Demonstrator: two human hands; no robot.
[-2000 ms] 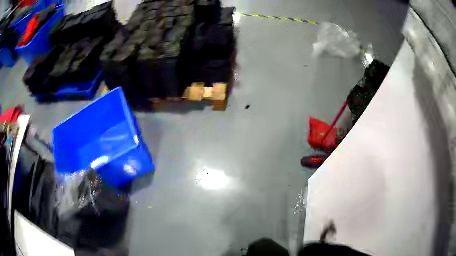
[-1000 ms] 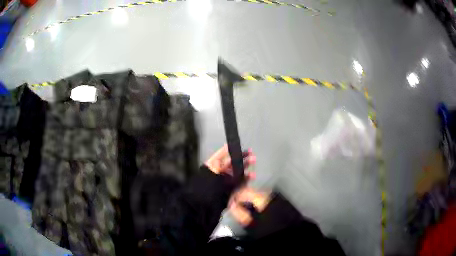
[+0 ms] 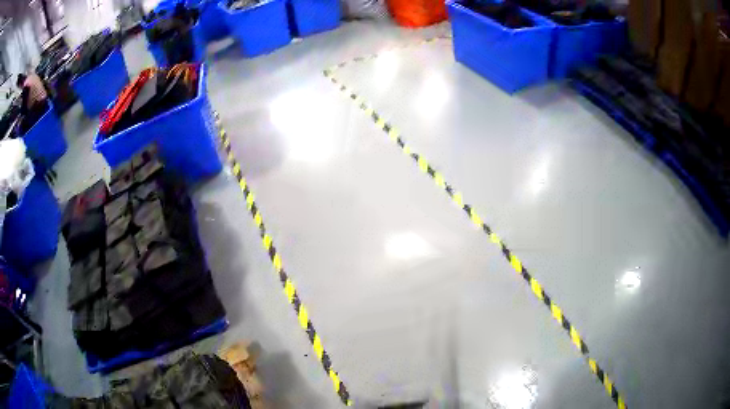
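Neither of my hands is in view. A small dark edge (image 3: pixel 402 405) shows at the bottom rim; I cannot tell what it is. Nearest at the lower left is a stack of dark goods (image 3: pixel 180 385), cut off by the frame, with a bit of light brown pallet (image 3: pixel 242 363) beside it. Beyond it, dark folded goods (image 3: pixel 132 256) lie stacked in rows on a blue pallet (image 3: pixel 160 345).
Grey shiny floor (image 3: pixel 360 295) carries two yellow-black tape lines (image 3: pixel 276 260). A blue bin (image 3: pixel 164 144) with red and dark pieces stands behind the stack. More blue bins (image 3: pixel 500 52), an orange sack (image 3: pixel 416 9) and brown cartons (image 3: pixel 680 48) stand farther off. A person (image 3: pixel 34 89) is at far left.
The view has swung to a taped walkway with bins along it. Both hands and the black strap held a second ago are out of the picture.
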